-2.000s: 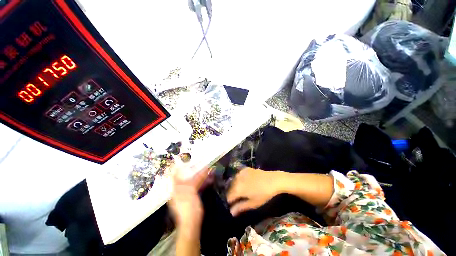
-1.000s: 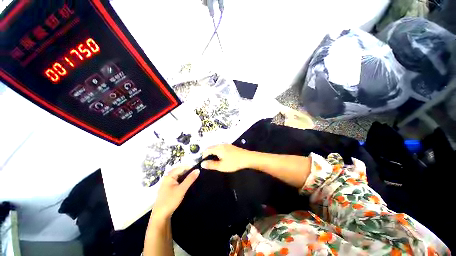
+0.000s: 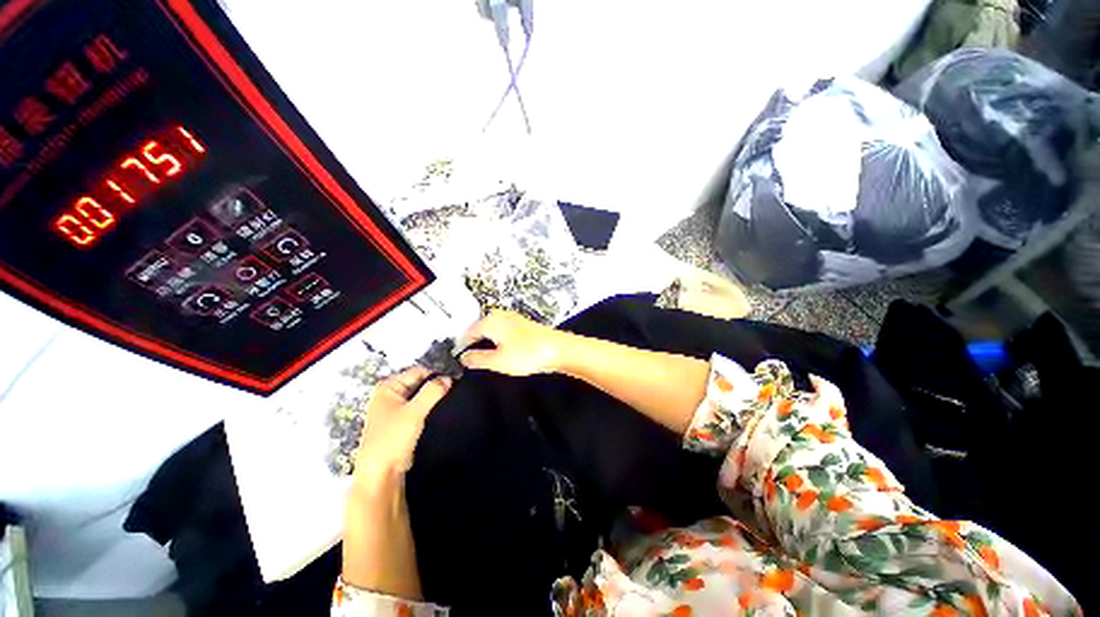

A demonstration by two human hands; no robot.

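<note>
A black garment point(image 3: 519, 446) lies over my lap and against the table edge. My left hand point(image 3: 398, 416) pinches its edge between thumb and fingers. My right hand point(image 3: 513, 344) pinches the same edge a little further right. The edge is at a small dark part of the snap machine point(image 3: 439, 357), beside the fingertips; the exact contact point is hidden. Snap parts lie in a heap point(image 3: 350, 416) left of my left hand and in a clear plastic bag point(image 3: 525, 271) beyond my right hand.
The control panel point(image 3: 181, 193) with red digits stands close at the upper left. The white table point(image 3: 271, 482) runs diagonally. A flat black rectangle point(image 3: 589, 225) lies at its far edge. Large stuffed plastic bags point(image 3: 844, 193) and a blue crate point(image 3: 989, 357) are at the right.
Both hands have moved up to the dark machine part with the garment edge, which they still hold. The red digits have changed from 001750 to 001751.
</note>
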